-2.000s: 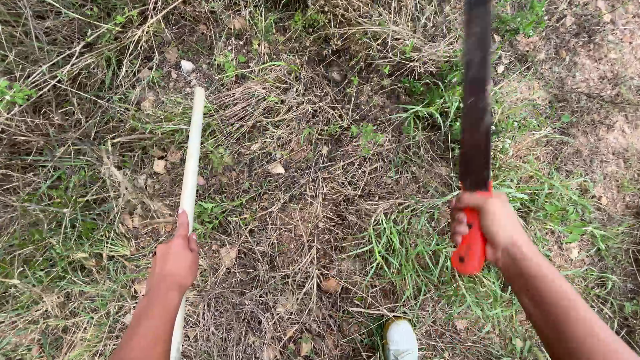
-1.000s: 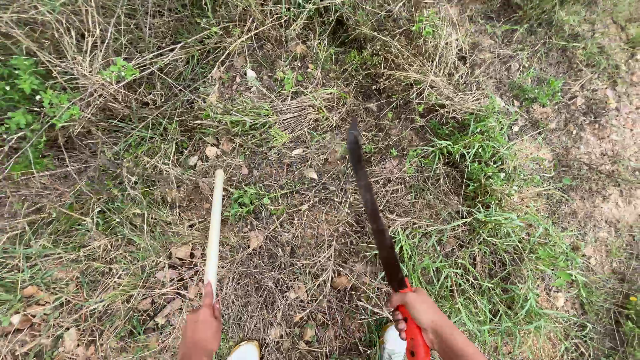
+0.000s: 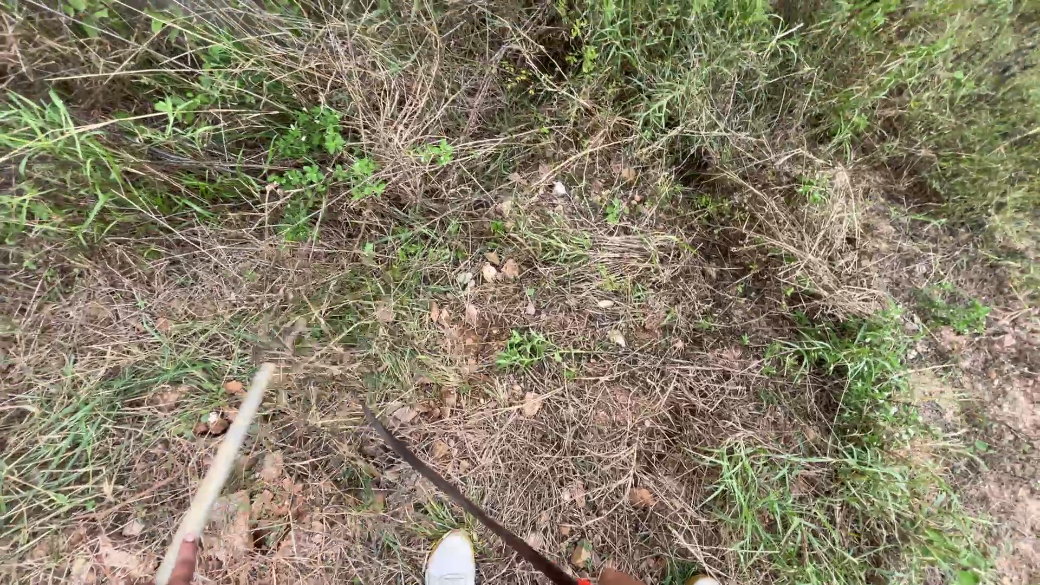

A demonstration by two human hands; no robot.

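Observation:
At the bottom left edge my left hand (image 3: 185, 561) grips a pale, smooth stick (image 3: 223, 463); only part of the fingers shows. The stick slants up and to the right, its far end over dry grass. My right hand (image 3: 619, 578) is mostly cut off by the bottom edge, at the red handle (image 3: 582, 582) of a machete. The dark, slightly curved machete blade (image 3: 471, 508) points up and to the left, low over the ground, its tip right of the stick. A gap of grassy ground separates blade and stick.
A white shoe (image 3: 450, 559) stands at the bottom, just left of the blade, and the toe of another (image 3: 702, 580) shows farther right. Tangled dry stems (image 3: 422, 89) and green grass rise at the top. Small stones (image 3: 490, 271) and a leafy weed (image 3: 524, 349) lie mid-view.
The machete blade has swung from pointing up to pointing up-left. Both hands now sit lower in view, and the stick leans more to the right. The view has shifted toward the upper left.

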